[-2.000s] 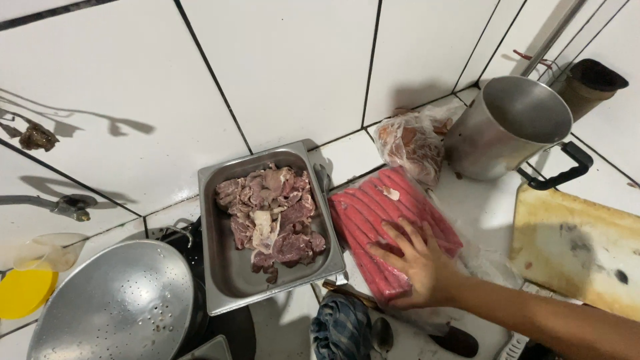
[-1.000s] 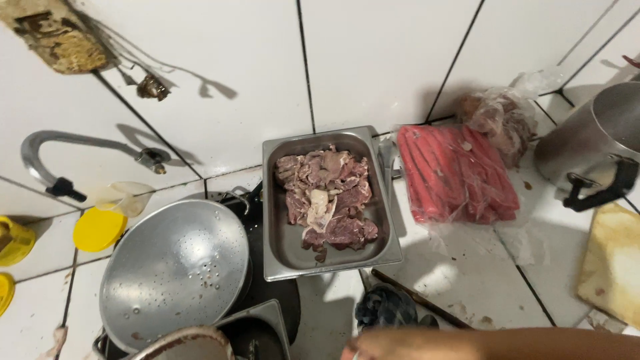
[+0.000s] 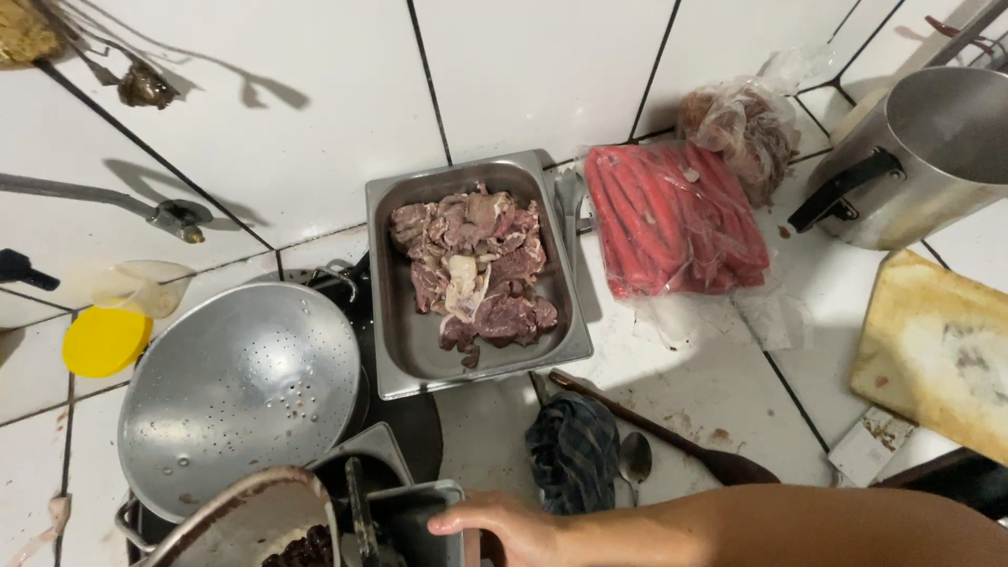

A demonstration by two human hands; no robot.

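My right hand [image 3: 504, 526] grips the right rim of a small deep metal pan [image 3: 417, 504] at the bottom centre, thumb over the edge. Left of that pan stands a pot [image 3: 236, 512] with dark pieces of food inside. Above it lies a metal tray [image 3: 480, 378] holding raw meat [image 3: 480, 272]. A clear bag of red sausages [image 3: 673, 220] rests to the tray's right, with metal tongs [image 3: 570, 228] between them. A crumpled dark checked cloth [image 3: 573, 453] is just above my right wrist, beside a metal spoon [image 3: 635, 458]. My left hand is out of view.
An aluminium colander [image 3: 244, 386] sits at the left, near a yellow lid [image 3: 107, 340] and a faucet [image 3: 177, 219]. A wooden spoon [image 3: 661, 431] lies on the tiles. At the right are a tall metal pot [image 3: 874, 189], another bag of food [image 3: 740, 134] and a stained cutting board [image 3: 937, 346].
My right hand was on the bag of red sausages two seconds ago. It has moved left and down and now holds the small pan's rim.
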